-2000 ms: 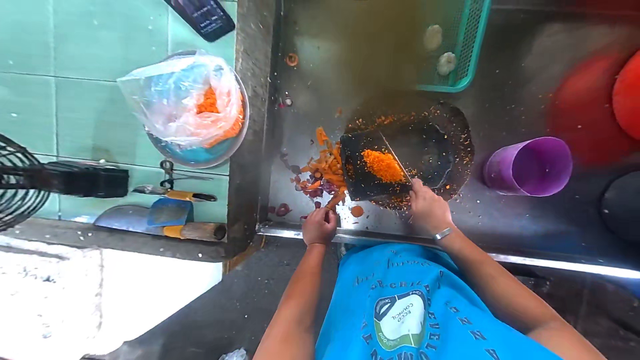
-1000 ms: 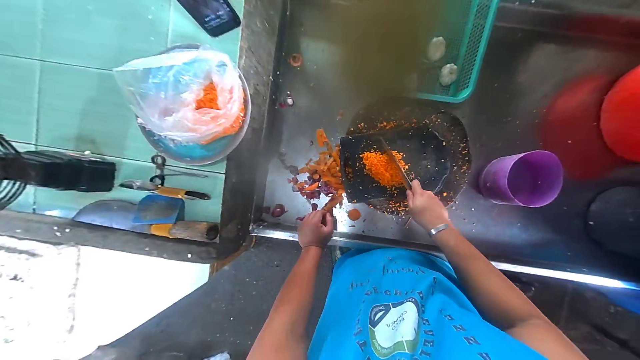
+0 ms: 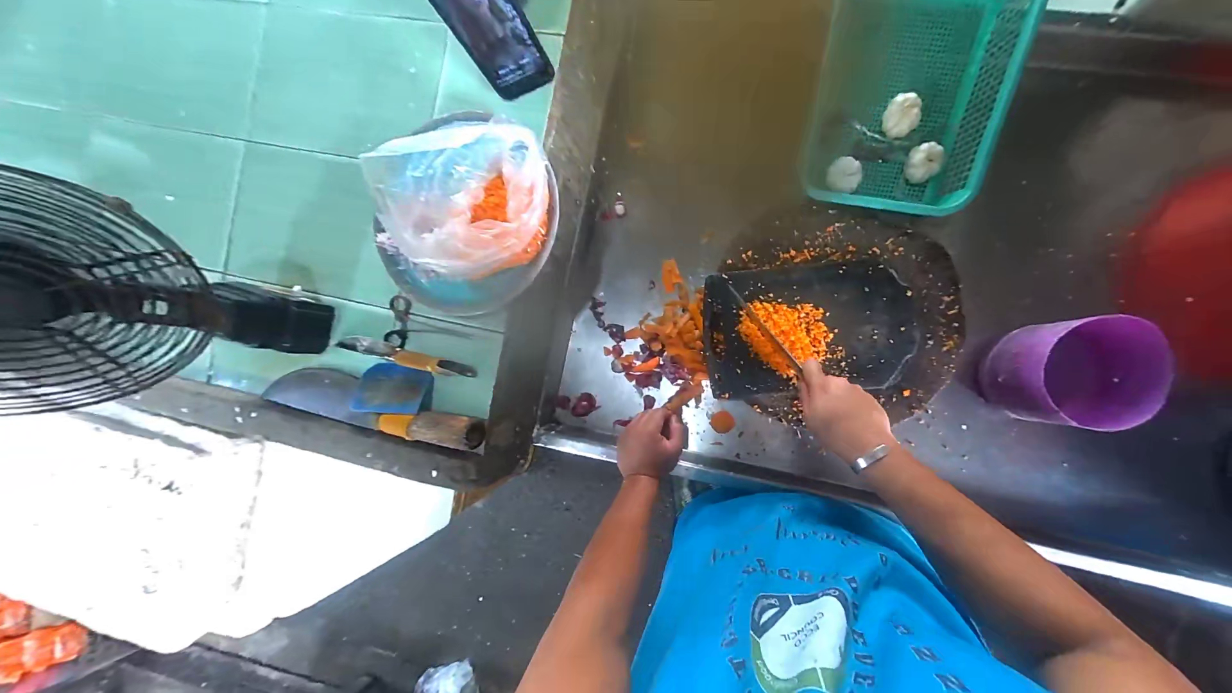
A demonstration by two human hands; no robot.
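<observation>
My right hand [image 3: 845,412] grips the handle of a knife [image 3: 767,330], whose blade lies across a heap of finely chopped carrot [image 3: 791,332] on a dark chopping board [image 3: 871,322]. Near the counter's front edge, my left hand [image 3: 652,442] is closed around the lower end of a carrot piece [image 3: 683,397], just left of the board. Orange carrot pieces [image 3: 679,327] and purple onion scraps [image 3: 584,404] lie beside the board's left edge. A round carrot slice [image 3: 722,422] sits between my hands.
A purple plastic cup [image 3: 1078,373] is at right. Above the board is a green basket [image 3: 962,197] with white pieces. To the left are a bagged bowl [image 3: 462,289], a phone [image 3: 500,48], a cleaver [image 3: 322,395], scissors [image 3: 397,320] and a fan [image 3: 87,289].
The knife has shifted left over the board from two seconds ago, and the chopped carrot is spread differently under it. My left hand stays near the same spot. The view has shifted, showing more of the fan.
</observation>
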